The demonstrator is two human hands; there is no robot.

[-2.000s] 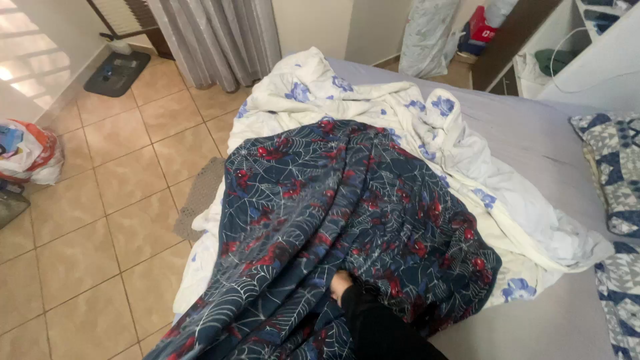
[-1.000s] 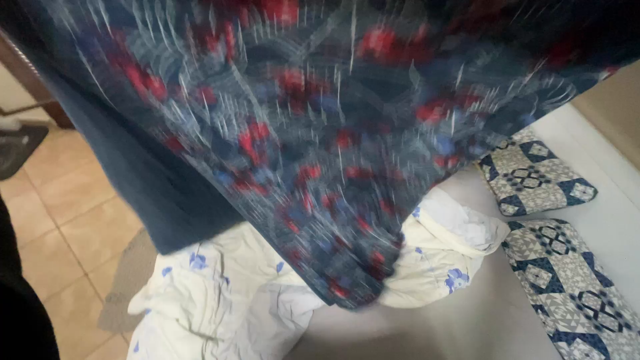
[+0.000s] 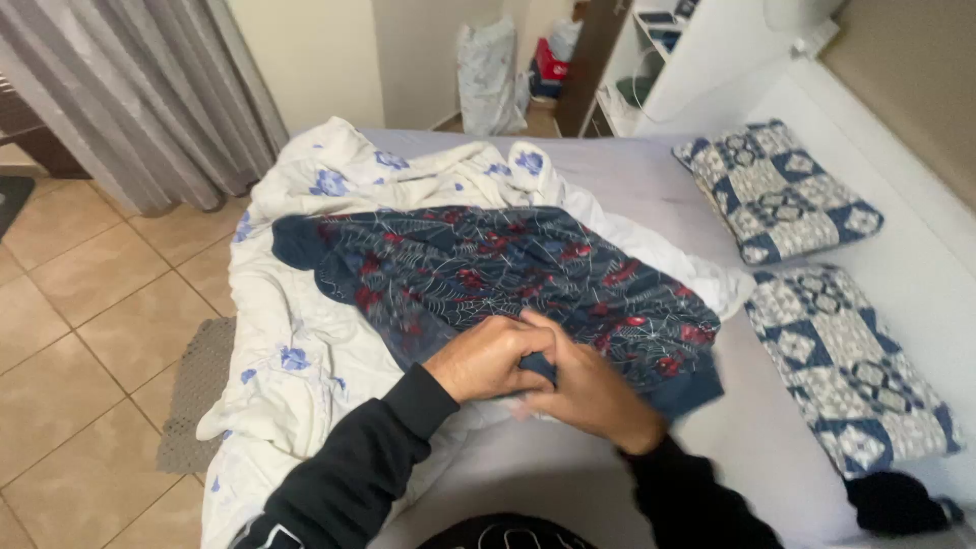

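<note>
A dark blue blanket (image 3: 488, 267) with red figures and white webs lies partly folded over a rumpled white comforter (image 3: 305, 335) with blue flowers, on the bed. At the blanket's near edge, my left hand (image 3: 492, 358) grips a bunched bit of its dark cloth. My right hand (image 3: 591, 385) meets it from the right, its fingers against the same cloth; its grip is partly hidden and blurred.
Two patterned pillows (image 3: 781, 191) lie at the right beside the white headboard. A lilac sheet (image 3: 526, 473) covers the mattress. Left of the bed are a grey rug (image 3: 200, 396) on floor tiles and a grey curtain (image 3: 152, 91). A black cloth item (image 3: 896, 503) lies at lower right.
The blanket was spread wide, then raised across the view; now it lies lower and more gathered on the comforter. Both my hands have come into view together at its near edge.
</note>
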